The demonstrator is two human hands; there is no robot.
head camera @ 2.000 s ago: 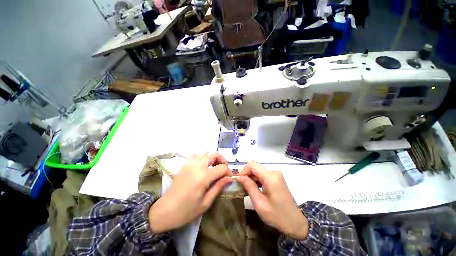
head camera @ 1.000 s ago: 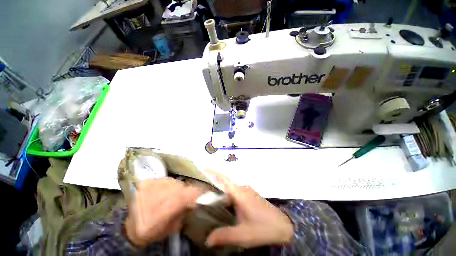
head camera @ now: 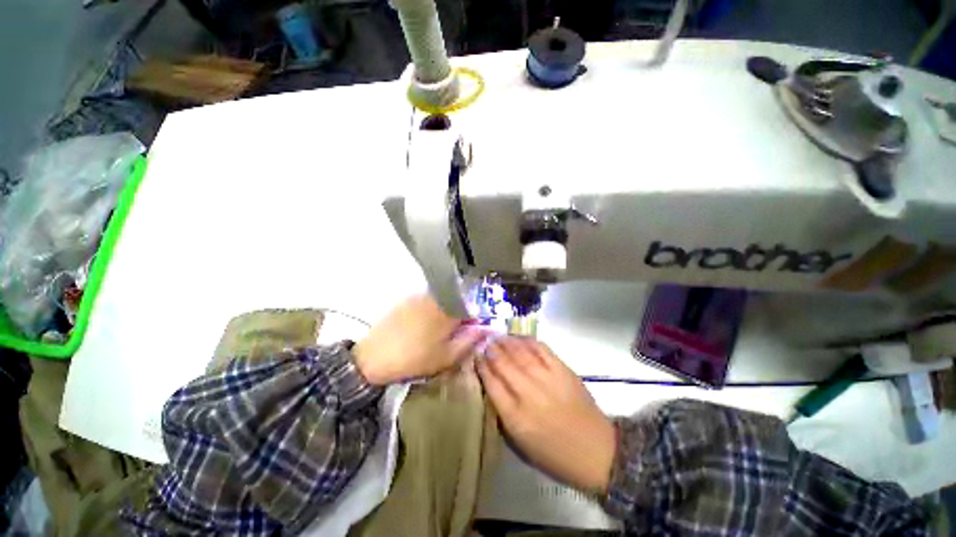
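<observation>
The khaki garment piece (head camera: 435,451) runs from the lit needle area (head camera: 501,299) down toward my lap, with white lining (head camera: 362,488) along its left side. My left hand (head camera: 414,341) holds the cloth just left of the presser foot, its fingertips close to the needle. My right hand (head camera: 545,404) lies flat with fingers extended on the cloth's right edge, just in front of the foot. The fingers hide the seam. The white sewing machine (head camera: 629,220) marked "brother" stands over the cloth. Another khaki part (head camera: 267,334) shows beyond my left sleeve.
A phone (head camera: 692,330) lies under the machine arm. A green-handled tool (head camera: 828,388) lies right of it, beside a white item (head camera: 917,407). A green basket (head camera: 96,275) with plastic bags stands at the left. More khaki cloth (head camera: 52,441) hangs at lower left.
The view has moved closer to the machine head. Both hands have moved from the lap and table edge up to the needle, bringing the khaki cloth with them.
</observation>
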